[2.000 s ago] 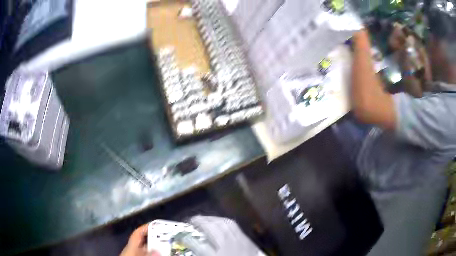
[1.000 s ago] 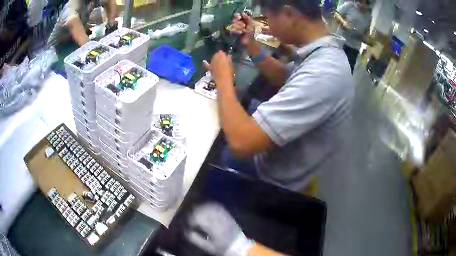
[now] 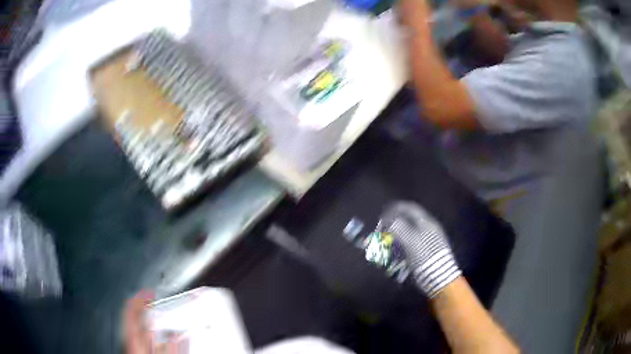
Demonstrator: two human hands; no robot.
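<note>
My right hand (image 3: 421, 243), in a striped grey-white glove, is over the black parts bin (image 3: 477, 207). Its fingers are on a small green and yellow circuit board (image 3: 379, 249). My left hand (image 3: 138, 325), bare and cut off by the lower edge, holds a white housing shell (image 3: 200, 321). Motion blur hides the inside of the shell and the exact finger positions.
A cardboard tray (image 3: 138, 93) with rows of small white blocks lies on the green bench mat (image 3: 76, 187). Stacked filled housings (image 3: 311, 128) stand behind it. Another person's arm (image 3: 443, 97) is at upper right. White housings (image 3: 28, 252) sit at far left.
The view has swung down and right to left. My right hand, seemingly empty a second ago, now has a circuit board. My left hand and the white shell are in view again.
</note>
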